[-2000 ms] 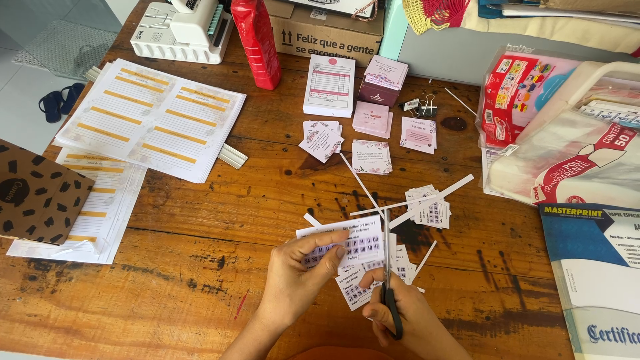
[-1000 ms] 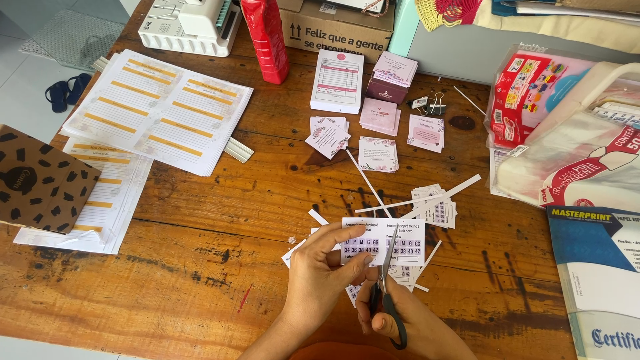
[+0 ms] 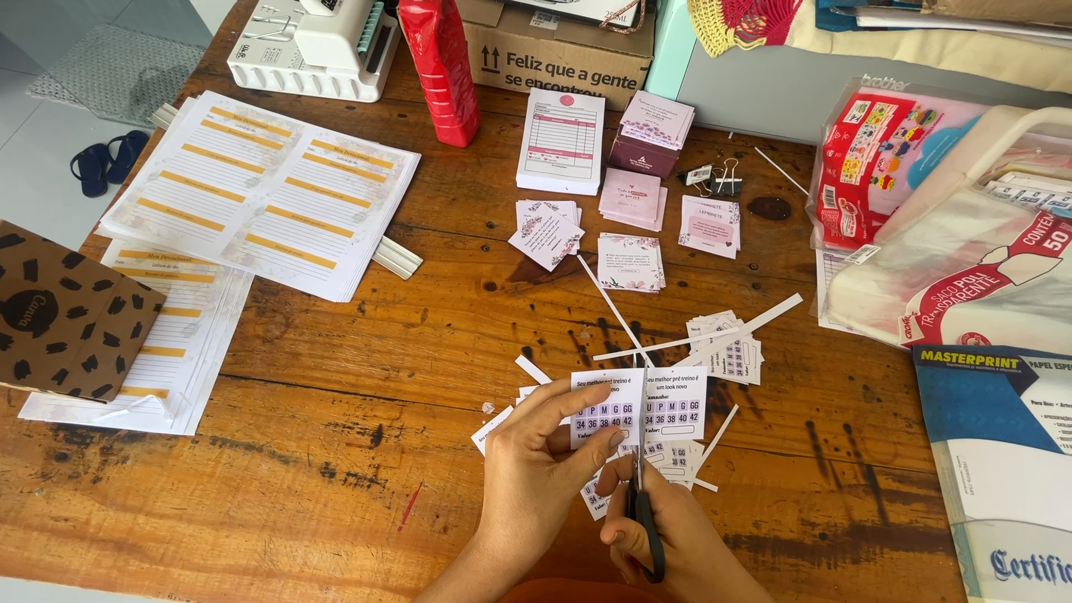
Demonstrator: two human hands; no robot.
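Note:
My left hand (image 3: 544,461) pinches a printed card strip (image 3: 674,406) with two size tags side by side. My right hand (image 3: 657,519) grips black-handled scissors (image 3: 649,528), whose blades lie along the line between the two tags. Under the strip and my hands lie more printed tags (image 3: 670,456) and thin paper offcuts (image 3: 716,431). A small pile of cut tags (image 3: 739,360) rests to the upper right, with long white paper strips (image 3: 766,314) across it. Part of the lower tags is hidden by my hands.
Small card stacks (image 3: 630,261), a receipt pad (image 3: 559,142) and binder clips (image 3: 724,180) stand beyond my hands. Printed sheets (image 3: 260,193) and a patterned brown box (image 3: 75,310) are at left. Plastic bag packs (image 3: 963,243) and a paper pack (image 3: 997,469) lie at right.
The strip, tilted two seconds ago, now lies level in my left hand. The scissors, lower and to the side of my fingers before, now reach up between its two tags.

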